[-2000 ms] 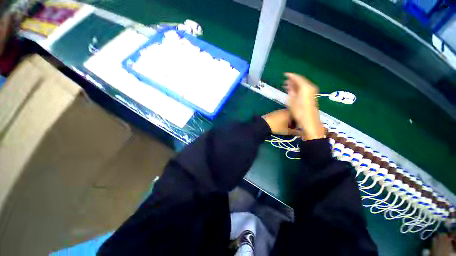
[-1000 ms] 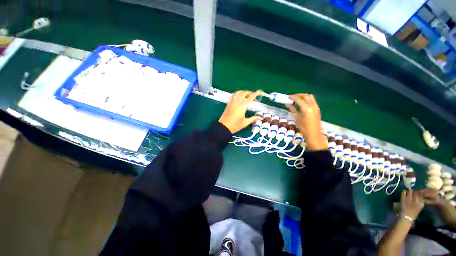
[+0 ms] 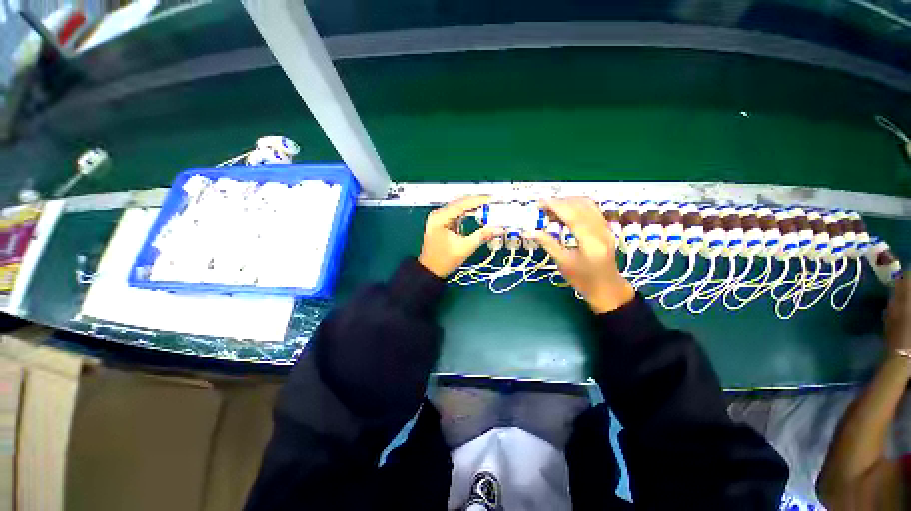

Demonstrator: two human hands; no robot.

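Note:
A fitted unit [image 3: 513, 216], mostly white with blue ends, is held level between my two bare hands. My left hand [image 3: 455, 238] grips its left end and my right hand [image 3: 584, 248] grips its right end with thumb and fingers. Behind and below it, a row of waiting units [image 3: 734, 232] with brown middles and blue bands lies side by side, reaching right along the rail. Their thin white cord loops hang towards me. My hands hide part of the row's left end.
A blue tray [image 3: 345, 225] heaped with white pieces sits at left on a white sheet [image 3: 240, 317]. A pale post [image 3: 325, 95] rises from the metal rail [image 3: 420, 192]. A neighbouring person's arm [image 3: 867, 429] is at far right; a cardboard carton [image 3: 150, 429] is below left.
The view has turned and levelled. My hands still hold the unit, now level, with a hand at each end. The neighbour's hand now touches the row's right end unit.

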